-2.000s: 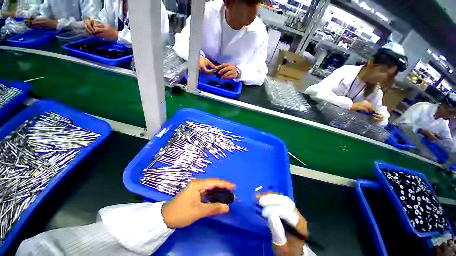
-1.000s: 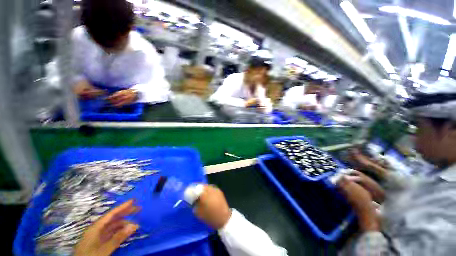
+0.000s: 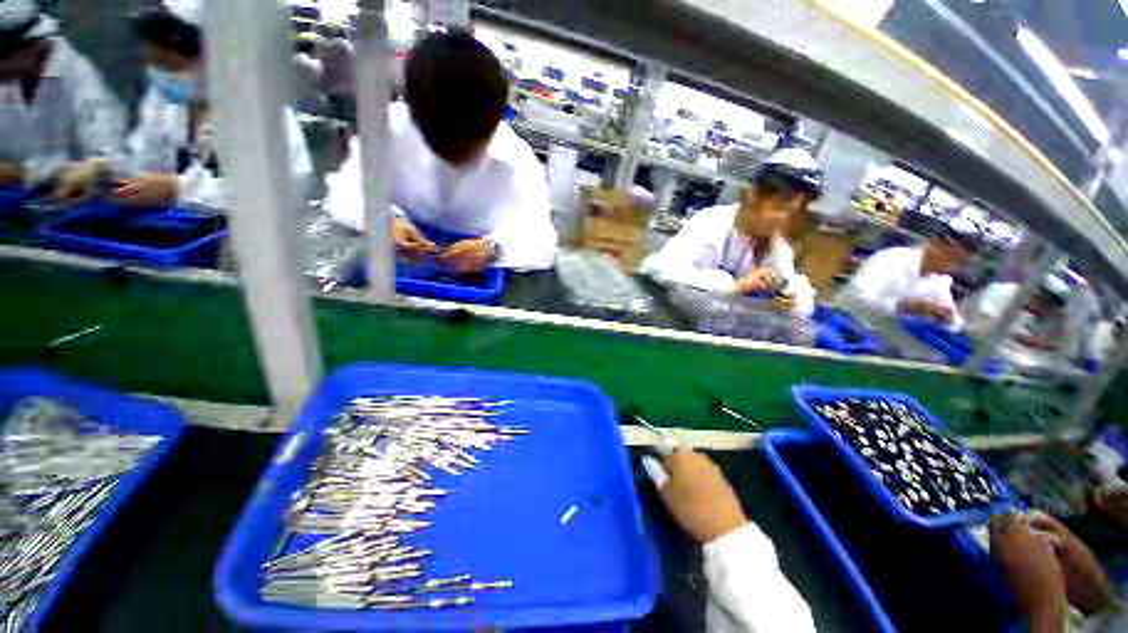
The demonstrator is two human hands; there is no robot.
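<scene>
My right hand [image 3: 700,497], with white covers on some fingertips, is beyond the right rim of the blue tray, at the conveyor's near edge. Its fingertips are pinched at the end of a slim rod [image 3: 652,430] that points up and left over the green conveyor side. My left hand is out of the picture. The shallow blue tray [image 3: 628,495] holds a pile of silver metal shafts [image 3: 371,495] on its left side. A tiny white pin [image 3: 569,513] lies alone on the tray's right part.
Another blue tray of shafts [image 3: 74,495] is at the left. At the right, a tray of black-and-silver parts [image 3: 909,458] rests on a deeper blue bin [image 3: 826,544], with another person's hands [image 3: 1039,563] beside it. A white post [image 3: 260,223] stands behind. Thin rods lie on the conveyor [image 3: 557,359].
The view swung right, then partly back. My left hand has left the picture. My right hand has moved from over the tray to the conveyor's edge. The dark piece over the tray is no longer seen.
</scene>
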